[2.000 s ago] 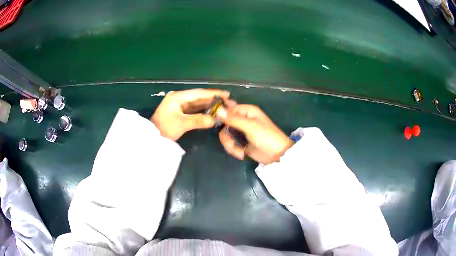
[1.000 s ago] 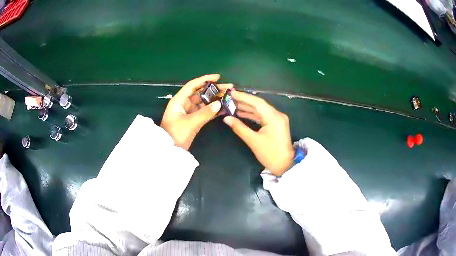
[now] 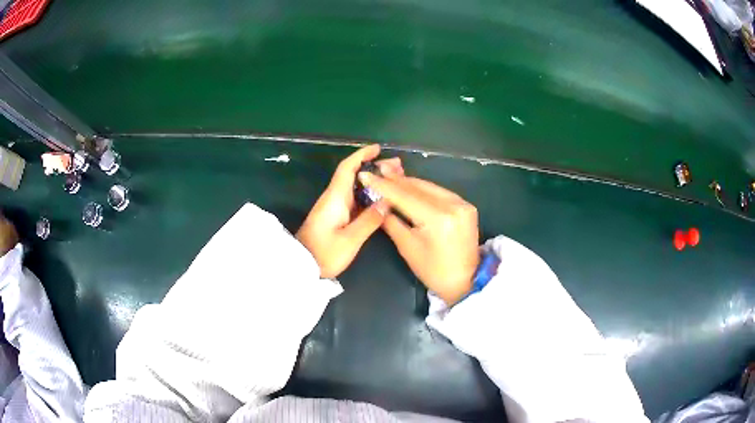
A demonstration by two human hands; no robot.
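Note:
A small dark electronic module (image 3: 364,192) with a pale face is held between both hands above the dark green bench, mostly covered by fingers. My left hand (image 3: 338,227) grips it from the left, thumb below and index finger above. My right hand (image 3: 437,227) has its thumb and fingertips on its right and upper side. A blue wrist strap (image 3: 486,272) shows at my right wrist. Whether the module is one piece or two parts together cannot be told.
Several round clear-rimmed parts (image 3: 118,197) and a pink-white block (image 3: 56,163) lie at left beside a long grey guide (image 3: 41,103). A red pair of round pieces (image 3: 686,239) and small modules (image 3: 682,173) lie at right. Coworkers' sleeves (image 3: 37,306) show at both sides.
One second ago two module parts showed apart, one in each hand; now the hands are closed together around one dark shape. A coworker's hand has appeared at the left edge.

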